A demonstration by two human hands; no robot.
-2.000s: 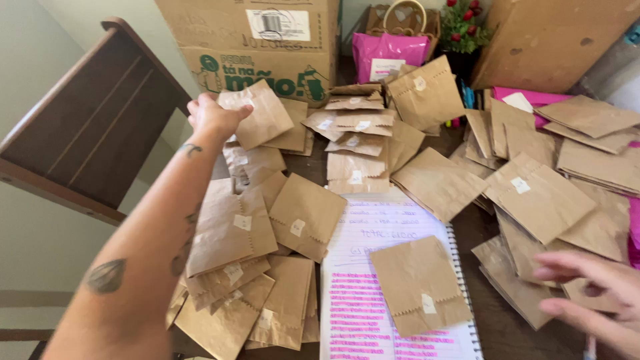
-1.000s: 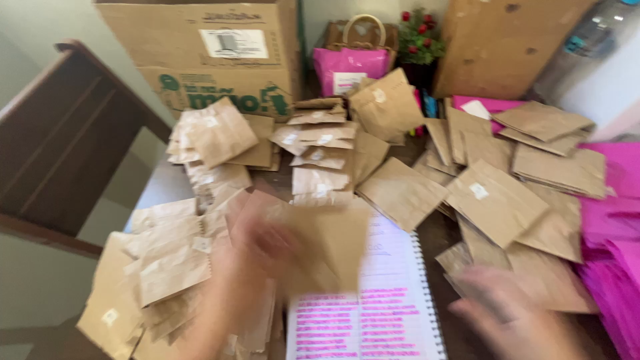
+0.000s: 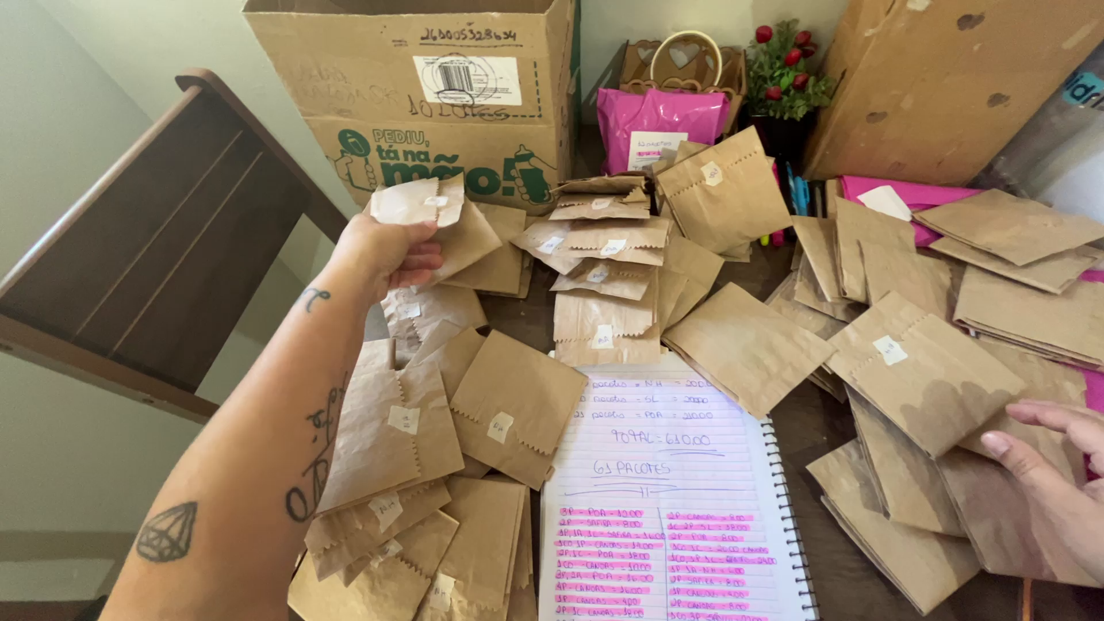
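Note:
My left hand reaches to the upper left, its fingers closed on a small brown paper packet with a white sticker, above other packets at the back left. My right hand is at the right edge, fingers apart, beside a pile of brown paper packets; it seems to hold nothing. An open spiral notebook with handwriting and pink highlighting lies between the piles. A stack of stickered packets stands behind it, and more packets overlap to its left.
A large printed cardboard box stands at the back left, a pink plastic parcel and a potted plant with red buds at the back middle. Another cardboard box leans at the back right. A dark wooden chair is at the left.
The single packet on the notebook two seconds ago is gone from there. My left hand moved from over the notebook, where it held a packet, to the back left. The right hand moved right.

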